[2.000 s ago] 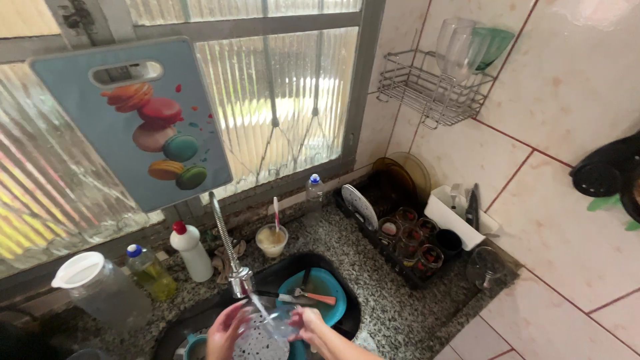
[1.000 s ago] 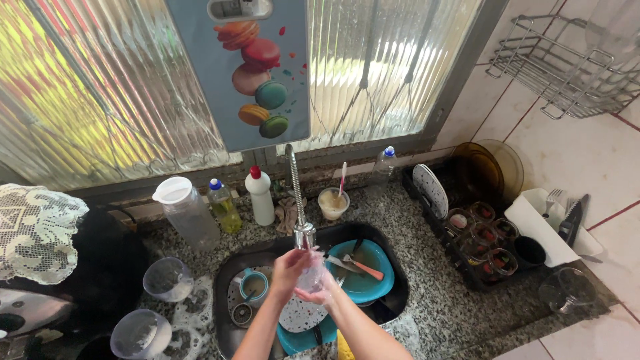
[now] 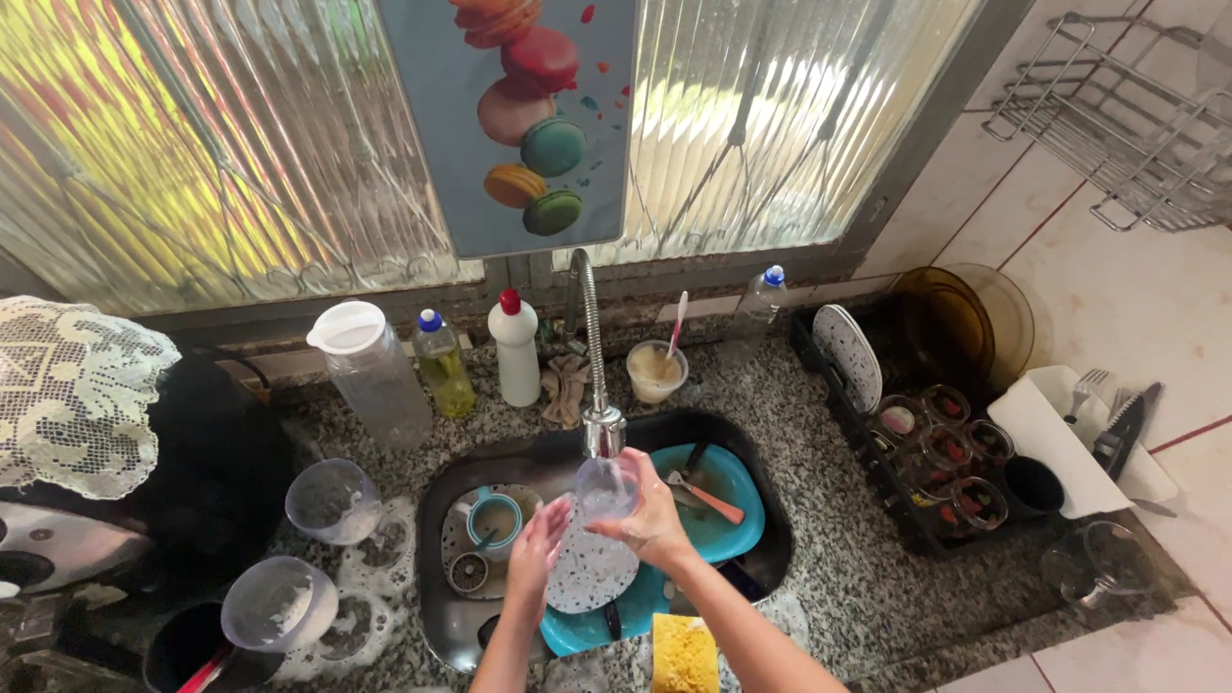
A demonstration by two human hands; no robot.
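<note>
My right hand (image 3: 643, 515) grips a clear plastic cup (image 3: 606, 489) right below the spout of the coiled metal faucet (image 3: 603, 428). My left hand (image 3: 539, 553) is beside the cup with its fingers extended, holding nothing. Beneath both hands, a speckled plate (image 3: 589, 570) lies in the dark sink (image 3: 448, 616). To its right is a blue basin (image 3: 741, 481) of water with an orange-handled utensil (image 3: 707, 499). A blue-rimmed mug (image 3: 494, 522) and a small strainer (image 3: 469, 573) sit at the sink's left. A yellow sponge (image 3: 684, 654) rests on the front edge.
Two soapy clear bowls or cups (image 3: 333, 502) stand left on the granite counter. Behind the sink are a lidded pitcher (image 3: 371, 371), a yellow-green soap bottle (image 3: 445, 371), a white bottle (image 3: 516, 351) and a tub (image 3: 656, 371). A black dish rack (image 3: 866, 462) with glasses stands right.
Both hands were together around the clear item under the faucet one second ago; now my left hand is apart from it, and my right hand holds the cup. The view has shifted left since two seconds ago.
</note>
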